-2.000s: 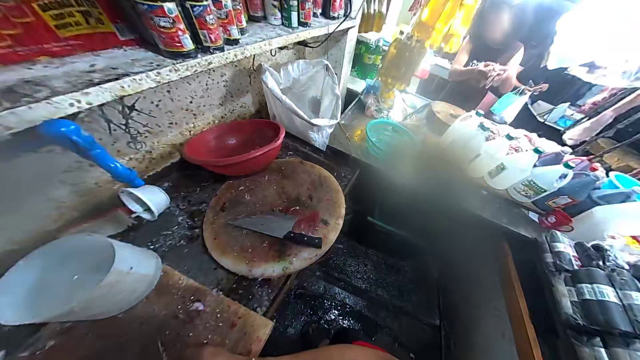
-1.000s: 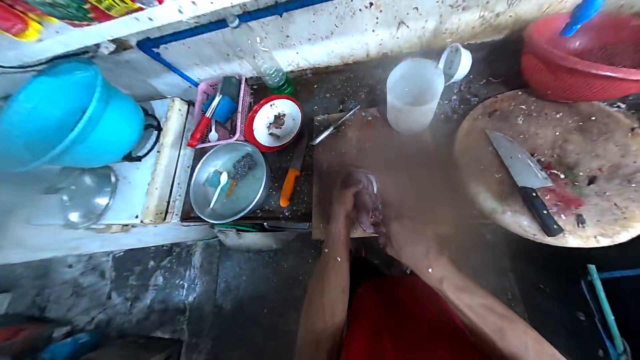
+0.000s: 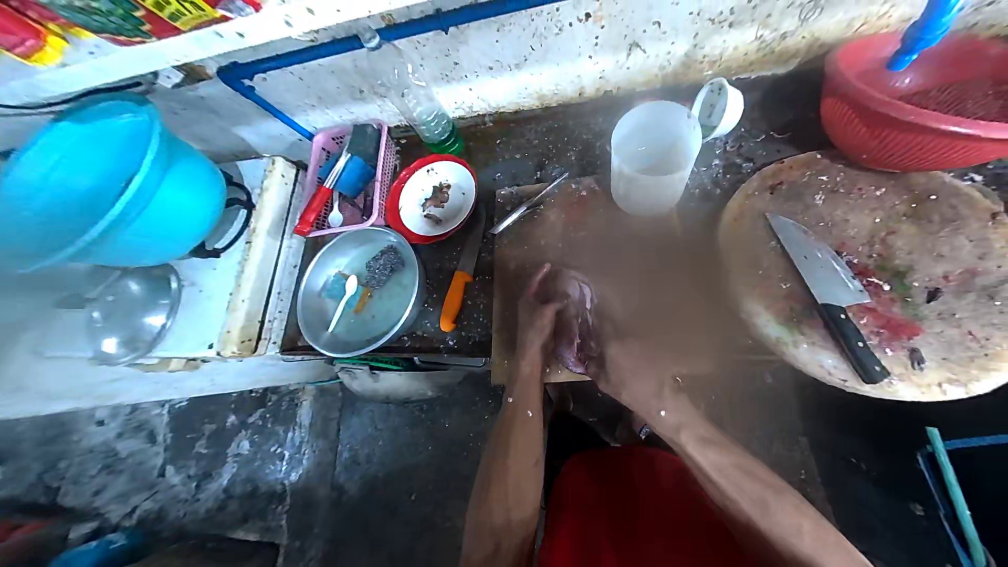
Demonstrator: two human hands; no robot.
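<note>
A dark reddish piece of raw meat or fish (image 3: 579, 323) lies near the front edge of a brown board (image 3: 528, 248). My left hand (image 3: 542, 307) grips its left side. On its lower right side rests my right hand (image 3: 618, 370), partly lost in a blurred patch, so its fingers are hard to make out. Left of the board is an orange-handled knife (image 3: 454, 299). A thin metal utensil (image 3: 528, 205) lies across the board's upper left corner. To the right, a black-handled knife (image 3: 827, 291) lies on a round, stained chopping block (image 3: 945, 315).
A translucent container (image 3: 654, 157) stands behind the board beside a white dipper (image 3: 718, 109). At the back right is a red plastic basin (image 3: 906, 134). Leftward are a metal bowl of water (image 3: 311, 315), a white bowl (image 3: 413, 189), a pink basket (image 3: 386, 173) and a blue bucket (image 3: 189, 197).
The view has swung left from the chopping block since two seconds ago. Both hands and the meat or fish have come into view; between one second ago and now they stay in about the same place.
</note>
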